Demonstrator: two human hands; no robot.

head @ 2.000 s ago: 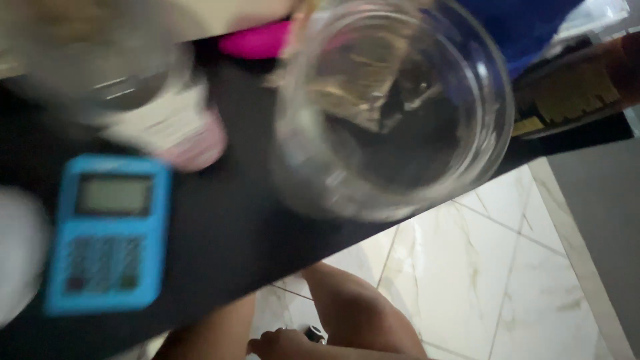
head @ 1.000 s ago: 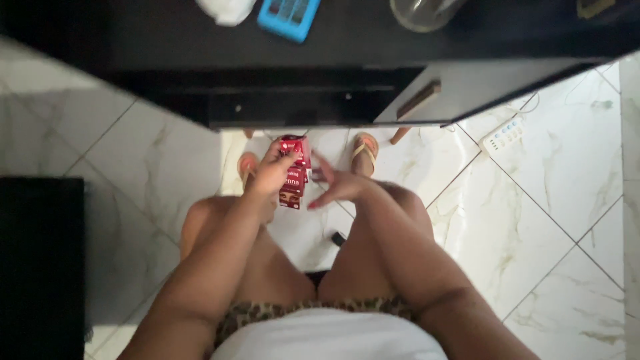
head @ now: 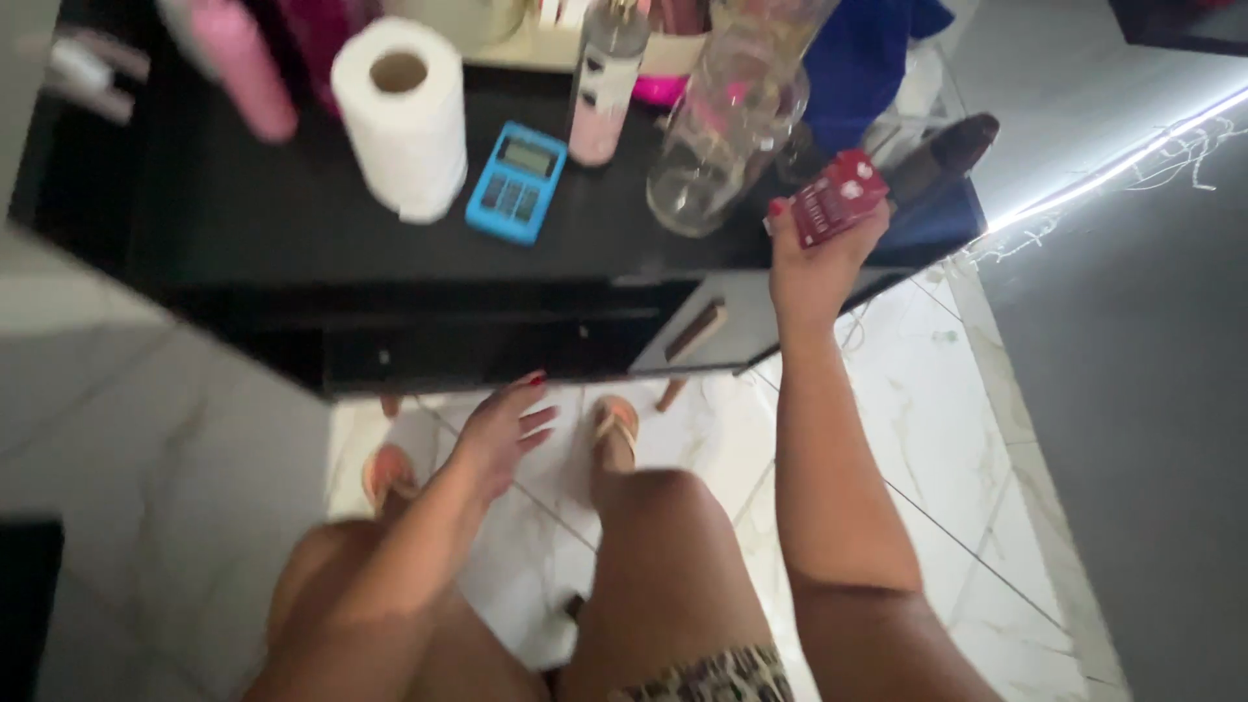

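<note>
My right hand [head: 819, 249] grips a small red packet or stack of packets [head: 840, 198] bearing writing, raised over the right part of the black cabinet top. Just left of it stands a clear glass or plastic jar [head: 694, 190]. My left hand [head: 502, 434] hangs over the floor below the cabinet's front edge, fingers apart, with nothing in it. On the cabinet lie a blue card reader or calculator with a keypad [head: 517, 182] and, left of it, an upright white paper roll [head: 405, 127]. Between keypad device and jar stands a bottle with pink liquid [head: 604, 97].
The black cabinet [head: 263, 224] has a grey front with a wooden handle [head: 696, 330]. A dark bottle [head: 941, 156] lies or leans at its right end near a blue cloth [head: 853, 78]. Pink bottles [head: 244, 73] stand at the left. A light strip [head: 1121, 161] runs at right.
A second ago both hands were together low over my feet, with several red packets in the left. Now the right hand holds red packets up by the jar, and the left is empty. The view has shifted.
</note>
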